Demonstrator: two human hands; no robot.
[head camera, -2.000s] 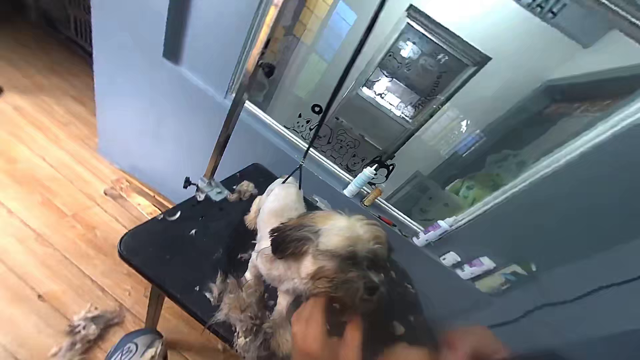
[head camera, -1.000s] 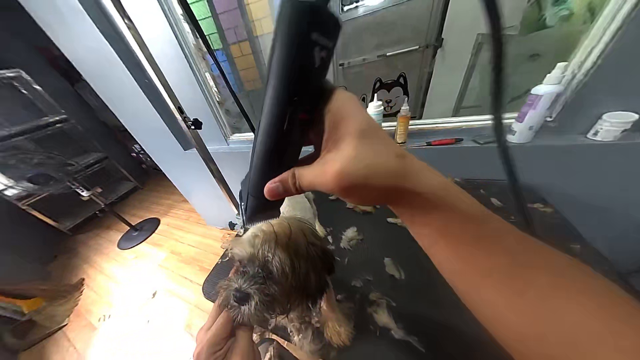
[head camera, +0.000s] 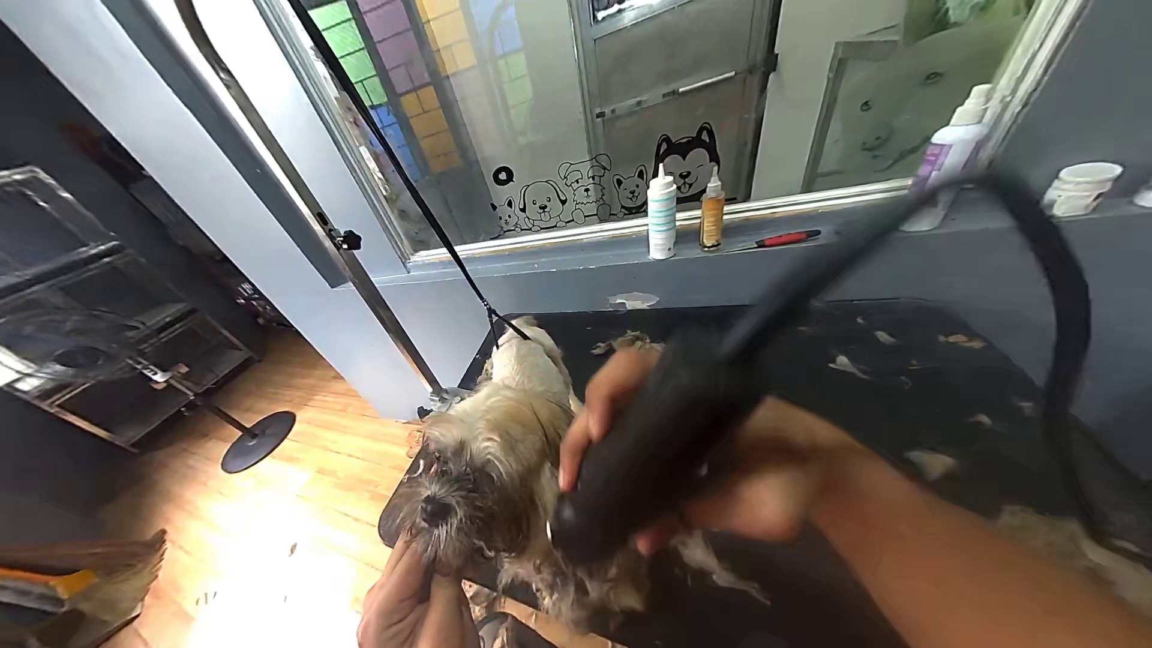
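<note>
A small dog (head camera: 504, 432) with a shorn pale back and a shaggy head stands on a black grooming table (head camera: 864, 378). My left hand (head camera: 418, 598) grips the hair under its chin at the lower middle. In my right hand (head camera: 765, 468) are black corded electric clippers (head camera: 657, 441), blurred, their head pointing down beside the dog's neck and ear. Whether the blade touches the coat I cannot tell. The cord arcs up to the right and down. A thin black grooming loop (head camera: 432, 207) runs down to the dog's hindquarters.
Cut hair tufts (head camera: 931, 463) lie on the table. A metal grooming arm (head camera: 378, 306) rises at its left corner. Along the window ledge stand a white bottle (head camera: 661, 216), an amber bottle (head camera: 712, 216), a red-handled tool (head camera: 787, 238), a spray bottle (head camera: 949, 162) and a white tub (head camera: 1080, 187). A pedestal fan (head camera: 258, 441) stands left.
The clippers in my right hand have come down from above the dog's head to beside its neck. My left hand stays at the chin. The view has swung since the oldest frame.
</note>
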